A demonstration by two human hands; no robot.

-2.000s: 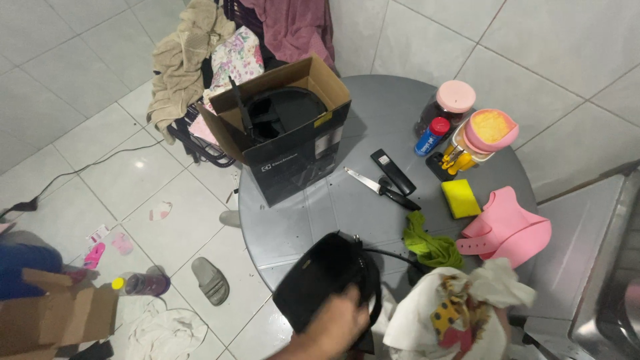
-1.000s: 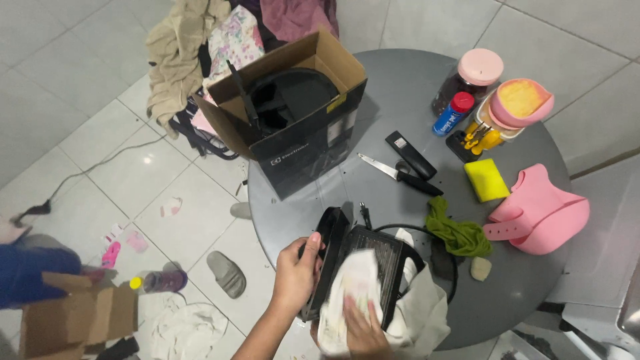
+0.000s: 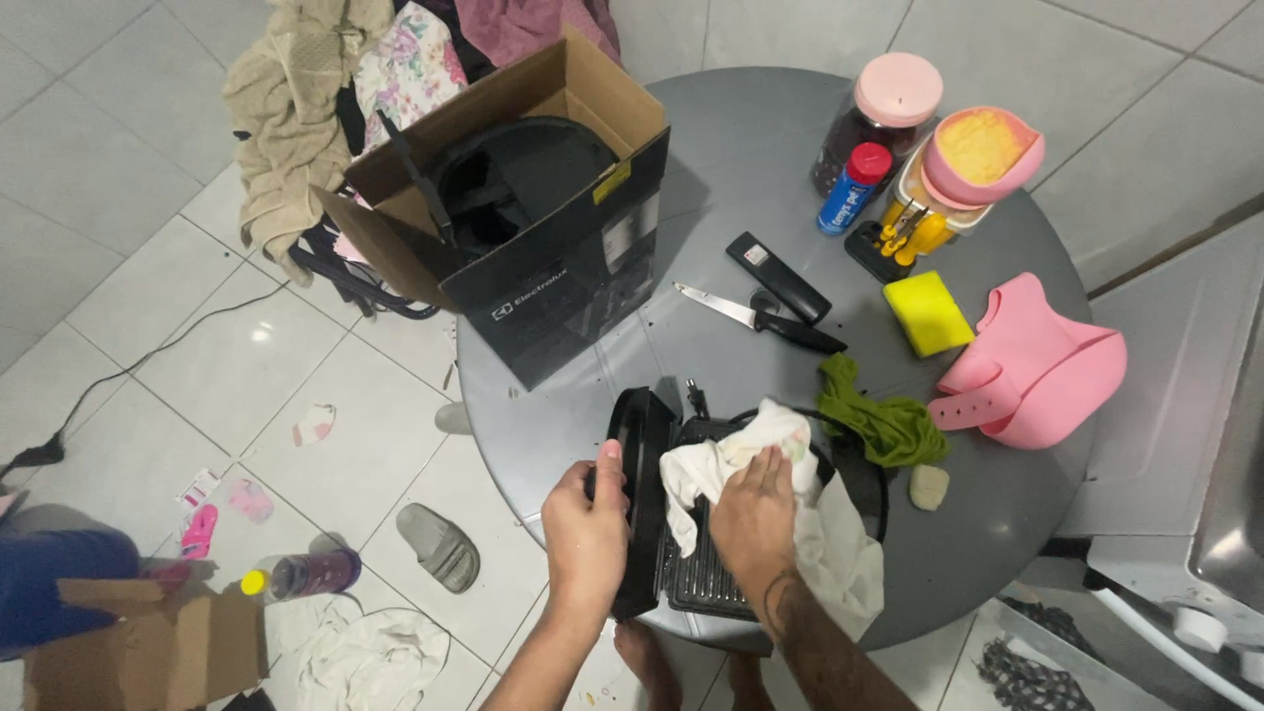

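Observation:
A black sandwich grill (image 3: pixel 696 583) with ridged plates lies opened at the near edge of the round grey table. My left hand (image 3: pixel 590 528) grips its raised lid (image 3: pixel 637 494), thumb on top. My right hand (image 3: pixel 755 513) presses a white cloth (image 3: pixel 736 449) on the ridged lower plate, fingers over the fabric. The cloth hides part of the plate. The power plug (image 3: pixel 697 399) rests just behind the grill, and its black cord curves round the right side. More whitish fabric (image 3: pixel 839 558) hangs at the right of the grill.
An Electrolux box (image 3: pixel 578 296) holding a black appliance stands at the back left. A knife (image 3: pixel 760 318), black plastic piece (image 3: pixel 778 276), green cloth (image 3: pixel 879 420), yellow sponge (image 3: pixel 926 314), pink silicone bib (image 3: pixel 1037 365), jar (image 3: pixel 879 118) and small screwdrivers (image 3: pixel 901 237) lie or stand on the table (image 3: pixel 750 118).
Two seconds ago the grill was closed with one hand over it; one second ago it was open. Since then my right hand has moved with the cloth across the plate.

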